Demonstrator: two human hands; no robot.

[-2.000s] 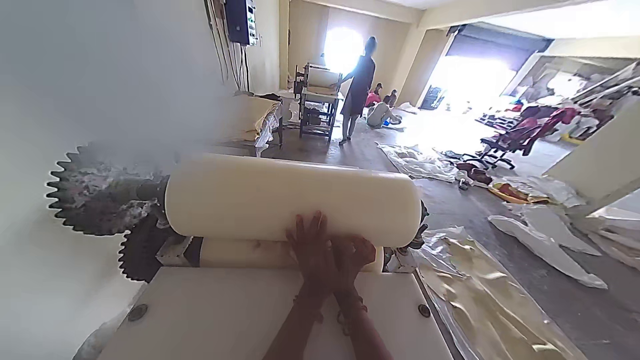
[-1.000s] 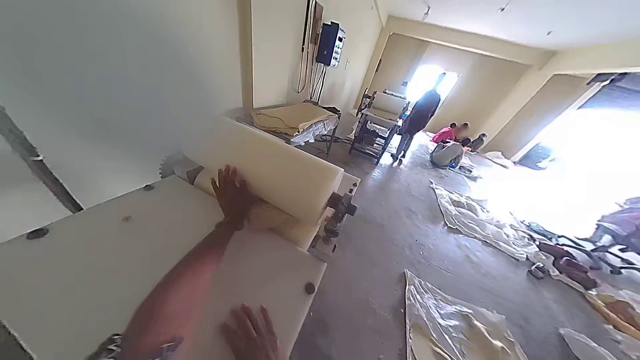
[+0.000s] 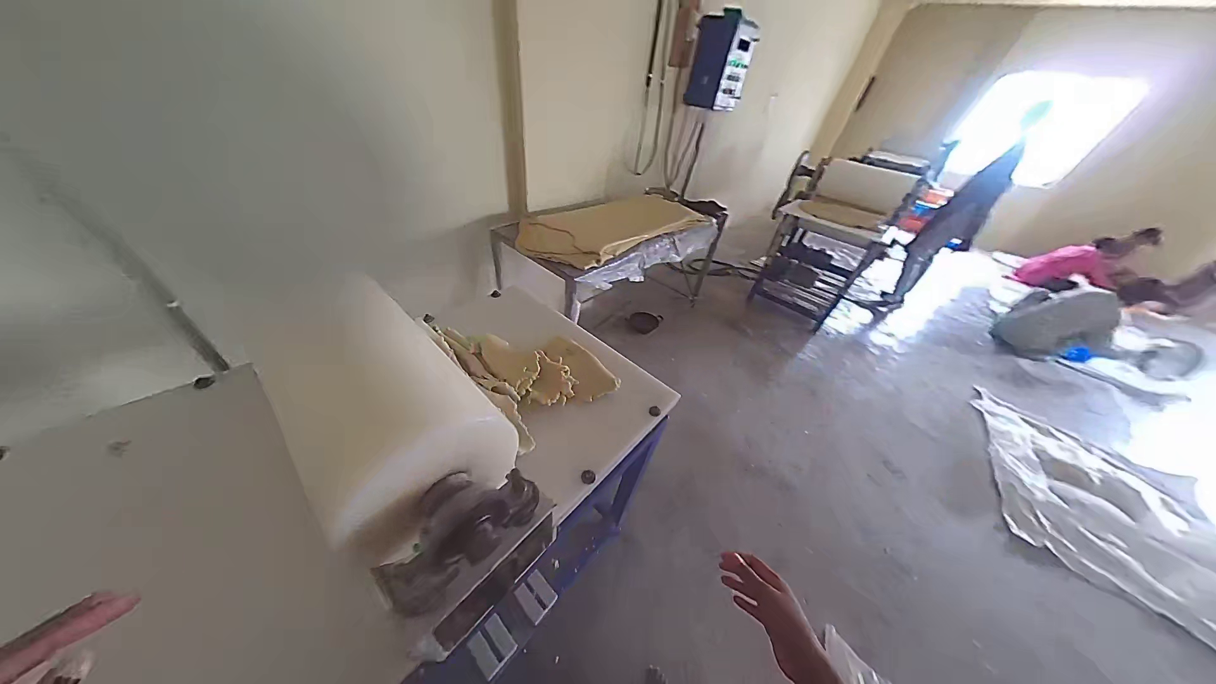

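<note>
My left hand (image 3: 71, 632) shows at the lower left edge, over the white feed board (image 3: 161, 503) of a roller machine, partly cut off and blurred, holding nothing that I can see. My right hand (image 3: 769, 603) is over the floor to the right of the machine, empty, its fingers extended. Between them and farther ahead lies the big cream roller (image 3: 380, 418), with a dark metal bearing (image 3: 465, 522) at its near end. Torn yellowish dough sheets (image 3: 546, 370) rest on the white board behind the roller.
A metal table with folded dough sheets (image 3: 617, 228) stands beyond the machine, near a wall-mounted control box (image 3: 722, 62). Farther back are a second roller machine (image 3: 860, 195), a standing person (image 3: 959, 223) and people low by the floor (image 3: 1064, 261). A plastic sheet (image 3: 1073, 494) covers floor at right.
Both hands have left the roller and feed board surfaces they were at; the right is now out over the floor. The view has swung, and the dough behind the roller now shows.
</note>
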